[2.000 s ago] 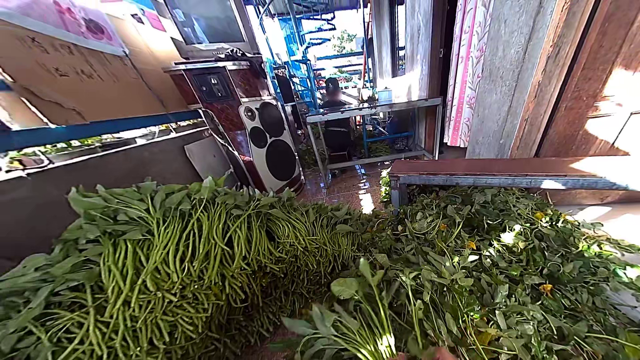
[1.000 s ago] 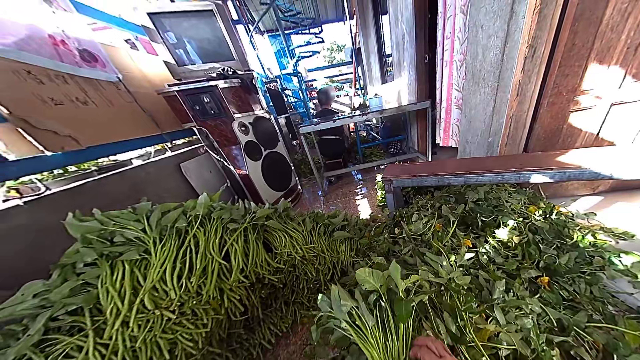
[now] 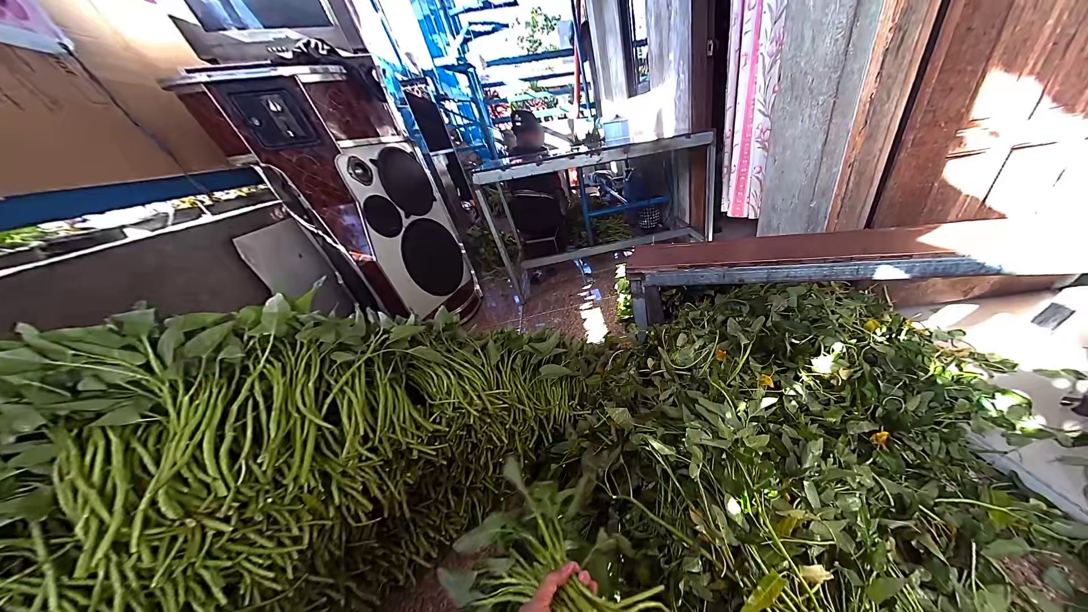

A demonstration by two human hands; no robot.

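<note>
My left hand (image 3: 561, 586) comes in at the bottom edge, right of centre, and grips a small bunch of leafy green stems (image 3: 544, 535) with its leaves pointing up and away. My right hand is out of view. Left of the bunch rises a large stack of leafy stems (image 3: 238, 425), laid side by side with cut ends facing me and leaves along the top. To the right spreads a loose, tangled heap of leafy vines (image 3: 765, 442) dotted with a few yellow-orange flowers.
A low wooden bench (image 3: 782, 255) stands behind the heap. Beyond the stack is a tall speaker cabinet (image 3: 416, 221) near a television (image 3: 255, 17). Farther back, a person (image 3: 527, 140) sits behind a metal-framed table (image 3: 595, 157). A wooden door (image 3: 994, 127) is at right.
The bunch of stems has moved left and lower in view since one second ago. A hand that showed at its right side then now shows around its stems.
</note>
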